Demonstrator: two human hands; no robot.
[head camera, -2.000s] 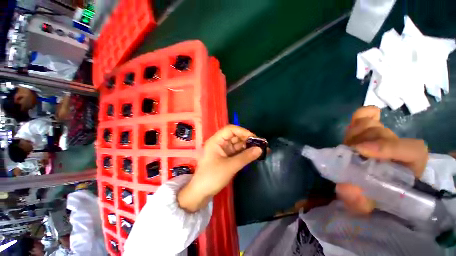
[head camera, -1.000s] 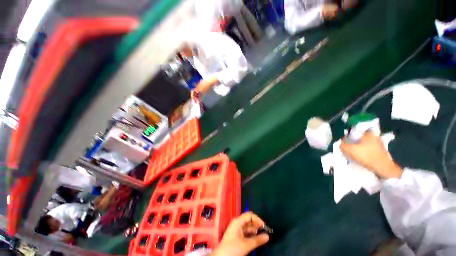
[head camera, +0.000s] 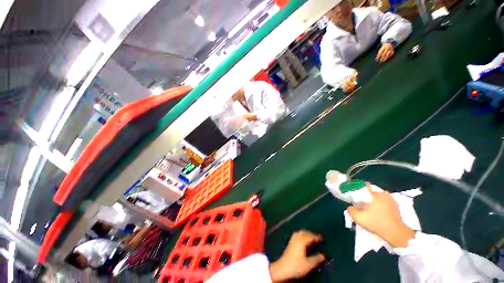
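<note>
My left hand (head camera: 295, 258) is low in the centre, right of the red-orange foam tray (head camera: 262, 228). Its thumb and fingers pinch a small black unit (head camera: 315, 246), blurred and mostly hidden. My right hand (head camera: 381, 216) is over the white wipes (head camera: 410, 210), around the syringe; the fingers hide most of the barrel. The syringe's green cap (head camera: 353, 187) and clear hose (head camera: 395, 164) show beyond the fingers. The needle tip is not visible. The tray's pockets hold black units.
A small whitish bottle (head camera: 335, 180) stands beside the green cap. Another white wipe (head camera: 444, 157) lies behind. A blue box (head camera: 486, 93) is at the far right. An empty foam tray (head camera: 209, 192) lies beyond the full one. People in white smocks sit across the green belt (head camera: 353, 132).
The view has tilted up and turned right. My right hand has moved from beside the left hand, with the syringe pointing at the unit, to the wipes. My left hand keeps its pinch.
</note>
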